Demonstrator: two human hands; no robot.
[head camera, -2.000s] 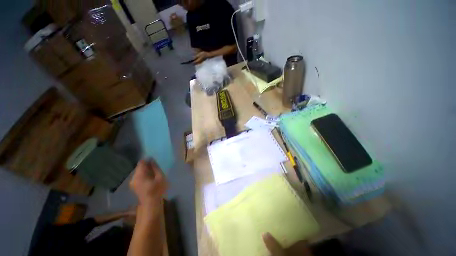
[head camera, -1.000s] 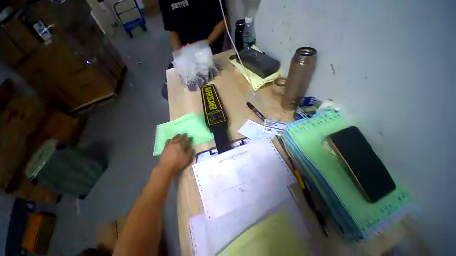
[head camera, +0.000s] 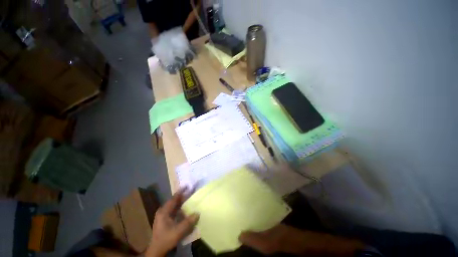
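Observation:
A pale yellow sheet (head camera: 236, 203) is tilted over the desk's near edge. My right hand (head camera: 266, 238) grips its lower edge. My left hand (head camera: 173, 223) is at its left edge with fingers spread; whether it grips the sheet is unclear. A pale pink sheet (head camera: 223, 161) lies on the desk beyond it. A white printed form (head camera: 213, 131) lies on a clipboard. A pale green sheet (head camera: 168, 111) lies at the desk's left edge, beside a black metal detector (head camera: 191, 85).
A pad of forms (head camera: 301, 143) with a smartphone (head camera: 298, 107) lies by the wall. A flask (head camera: 255, 52), pen (head camera: 258, 129) and plastic bag (head camera: 172, 48) are on the desk. A person (head camera: 168, 15) stands at the far end. A wrapped parcel (head camera: 65, 165) and carton (head camera: 131, 218) are on the floor.
My left hand has left the green sheet and come back to the yellow one. The yellow sheet is now lifted and shifted toward me in my right hand. The pink sheet shows more.

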